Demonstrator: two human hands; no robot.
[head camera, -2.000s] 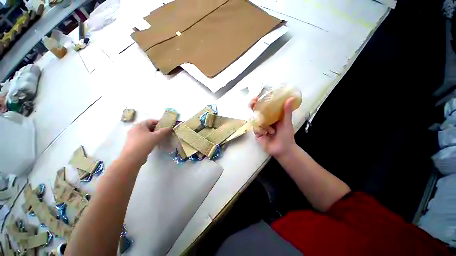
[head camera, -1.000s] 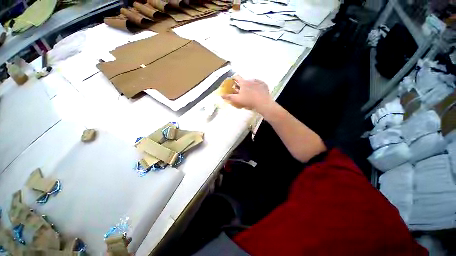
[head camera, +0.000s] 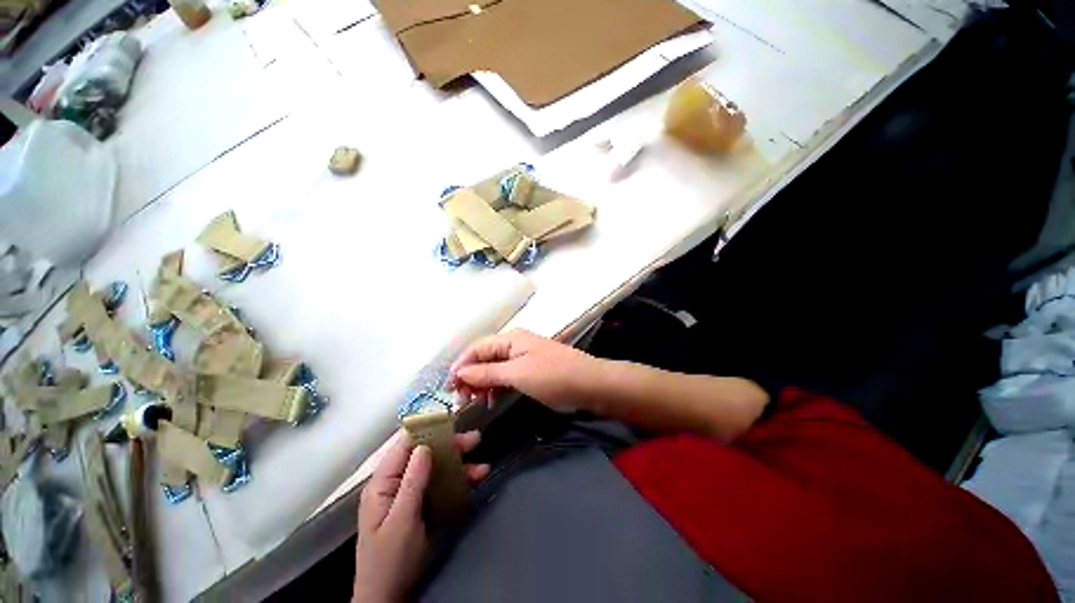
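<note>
My left hand (head camera: 398, 501) holds a tan strap tab (head camera: 436, 462) upright at the bench edge, above my grey apron. A metal ring in blue film (head camera: 426, 403) shows at its top end. My right hand (head camera: 501, 368) pinches at clear film beside the ring; what exactly lies between its fingertips is hard to tell. A crossed pile of tan tabs with blue-wrapped rings (head camera: 519, 218) lies on the bench beyond my hands. The amber glue bottle (head camera: 705, 118) stands or lies farther right, slightly blurred, with no hand on it.
More tabs (head camera: 200, 342) lie spread at left, near a hammer (head camera: 144, 507). A small tan block (head camera: 344, 160) lies beyond them. Brown panels (head camera: 548, 47) rest over white sheets at the far side. A white translucent container (head camera: 53, 194) is far left. White bundles (head camera: 1037, 401) are stacked at right.
My right hand has left the glue bottle and come back to the bench edge by the tab. My left hand is now in view holding a tab. The view has shifted left.
</note>
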